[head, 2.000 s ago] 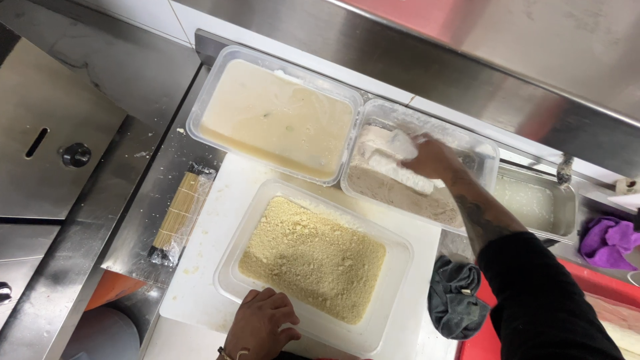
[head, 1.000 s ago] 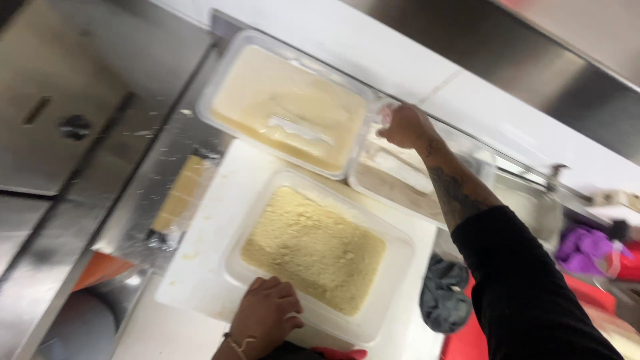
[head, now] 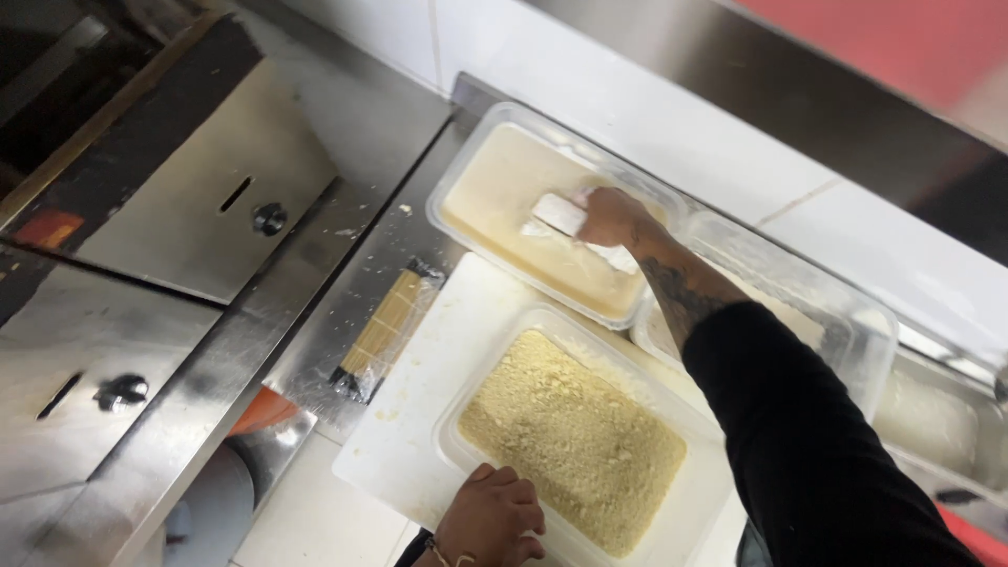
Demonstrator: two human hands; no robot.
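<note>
My right hand (head: 614, 219) is over the plastic tub of pale liquid batter (head: 488, 185), its fingers gripping a white, flour-coated piece of food (head: 561, 214). Another white patch lies in the batter under the hand. My left hand (head: 496, 512) rests on the near left rim of a plastic tub of yellowish breadcrumbs (head: 575, 441); its fingers are curled, and I cannot tell whether they clasp the rim. Partly behind my right forearm is a clear tub (head: 858, 339) with pale powder in it.
Under the crumb tub lies a white cutting board (head: 402, 425). A bamboo rolling mat (head: 386, 319) in plastic film lies to its left on the steel counter. Steel appliances with black knobs (head: 269, 219) stand at the left. A metal pan (head: 929, 417) is at the right, and a tiled wall runs behind the tubs.
My right hand has moved left from the powder tub to the batter tub, with a white piece in its fingers. My left hand stays at the crumb tub. The view has shifted.
</note>
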